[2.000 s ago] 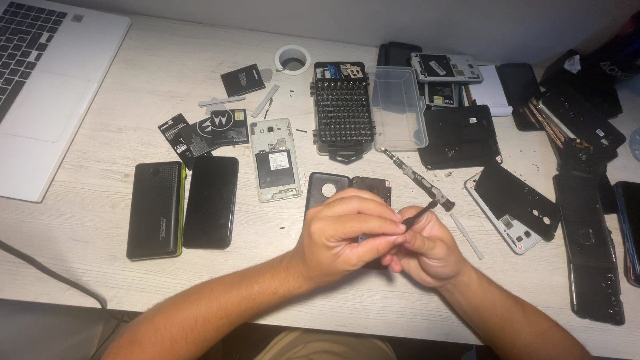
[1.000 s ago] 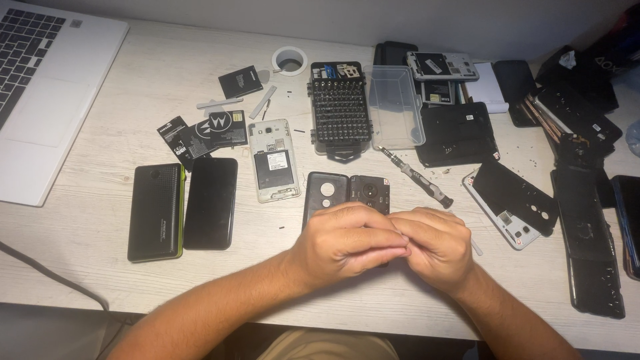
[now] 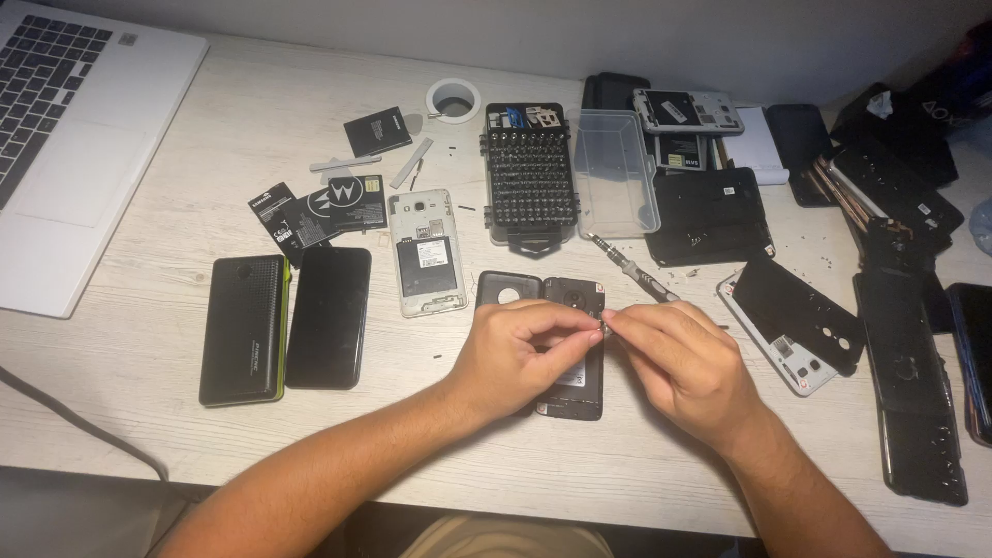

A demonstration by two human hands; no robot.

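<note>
My left hand and my right hand meet fingertip to fingertip over an opened dark smartphone. Between their thumbs and forefingers is a tiny metallic piece, too small to name; both hands seem to pinch it. Left of that phone, partly behind my left hand, lies a black back cover with a round hole. Just beyond my right hand a precision screwdriver lies on the desk. Farther back stands a bit case with rows of screwdriver bits, its clear plastic lid open to the right.
A white opened phone, loose phone batteries, a power bank and a black phone lie to the left. At far left sits a laptop. Phone parts and tiny screws are spread at right.
A slim dark tool was between my fingers two seconds ago; now only a tiny piece shows there. My hands have shifted slightly, and more of the dark phone beneath them is in sight.
</note>
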